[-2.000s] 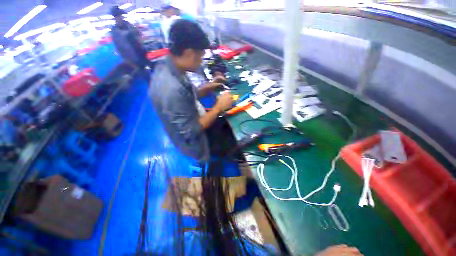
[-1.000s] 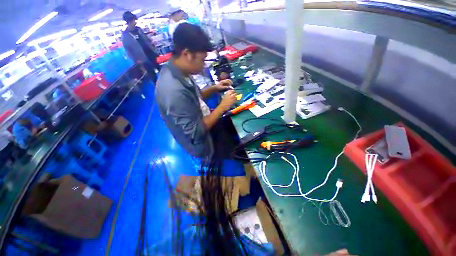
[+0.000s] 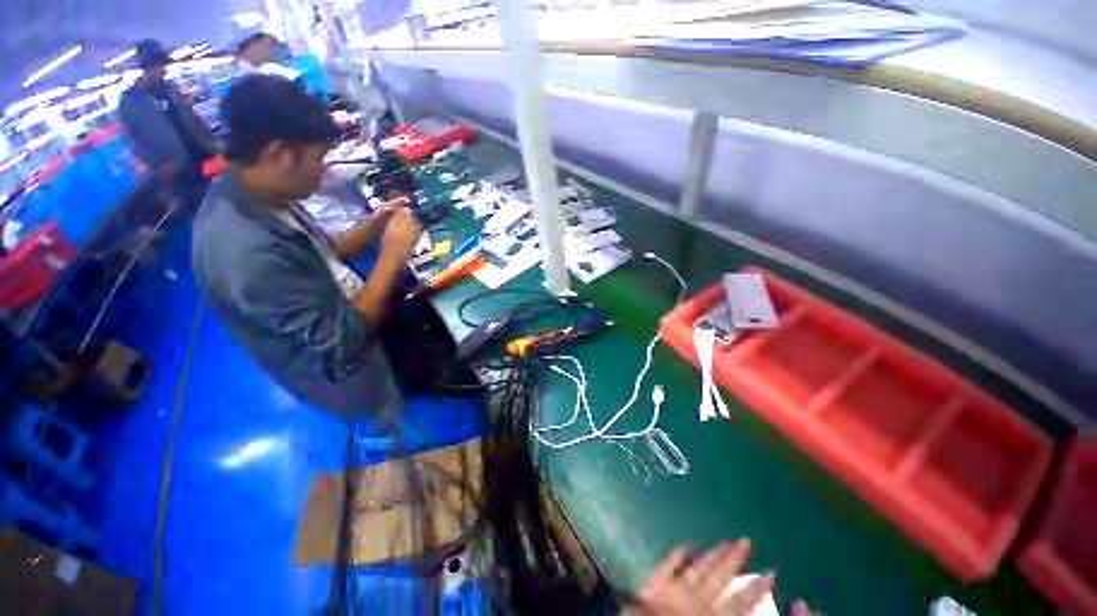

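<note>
My left hand (image 3: 700,582) is at the bottom edge, partly cut off and blurred, with its fingers stretched out. A white piece (image 3: 755,592) shows against its fingers; its shape and whether it is held are unclear. A small skin-coloured bit (image 3: 801,609) beside it at the edge may be my right hand, almost wholly out of the picture. On the green bench (image 3: 770,499) lies a white looped cable (image 3: 598,433). A red compartment tray (image 3: 842,403) holds grey-white flat units (image 3: 751,301) in its far end, with short white cables (image 3: 707,373) hanging over the rim.
An orange-and-black tool (image 3: 541,342) lies by a white post (image 3: 535,157). Beyond it are white parts (image 3: 596,247) and a seated co-worker (image 3: 283,277). Another red tray (image 3: 1074,529) is at right. Cardboard (image 3: 391,499) is below left. Dark hair strands cross the lower middle.
The view has swung right, so bench things appear further left and more of the red trays shows. My left hand has come further into view, with the white piece beside it.
</note>
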